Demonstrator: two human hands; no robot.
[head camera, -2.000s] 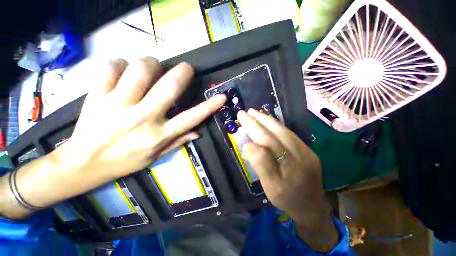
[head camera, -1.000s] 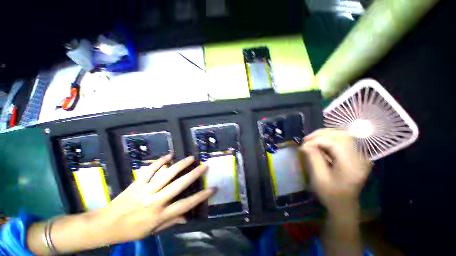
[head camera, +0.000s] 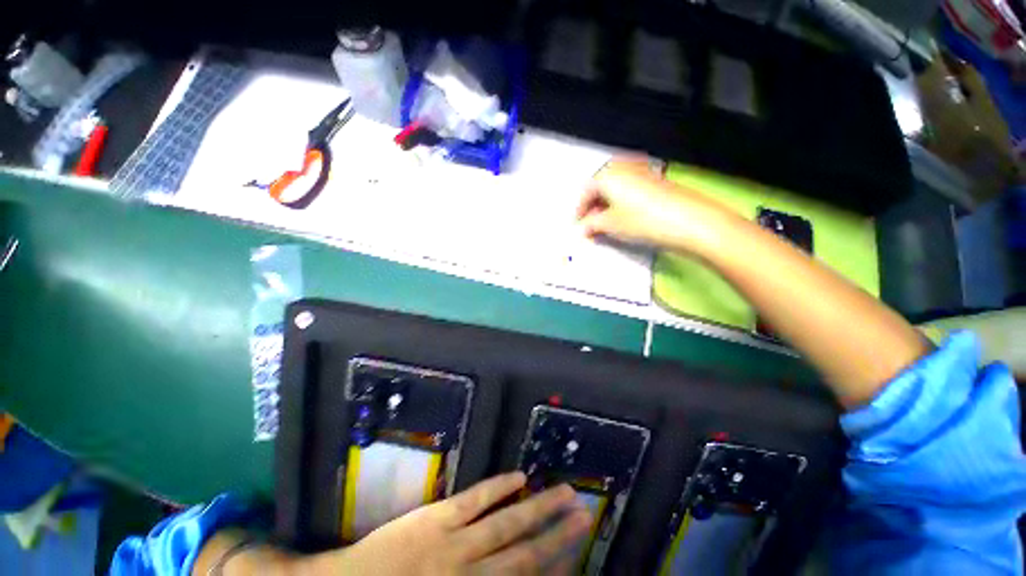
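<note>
A black foam tray lies on the green mat with open-backed phones in its pockets; three show. The left phone shows its rear cameras and a white battery with yellow edges. My left hand lies flat, fingers spread, over the lower part of the middle phone. The right phone is cut off by the lower edge. My right hand is over the white paper beside the lime-green pad, fingers curled; whether it holds anything is too blurred to tell.
Orange-handled cutters, a white bottle and a blue bin stand or lie on the white paper. A clear ring sheet lies left of the tray. Another phone is on the lime-green pad. A second black tray is behind.
My right hand has moved from the right phone up to the white paper. My left hand stays on the tray. The view has shifted, so the fan is out of view and the clear sheet shows.
</note>
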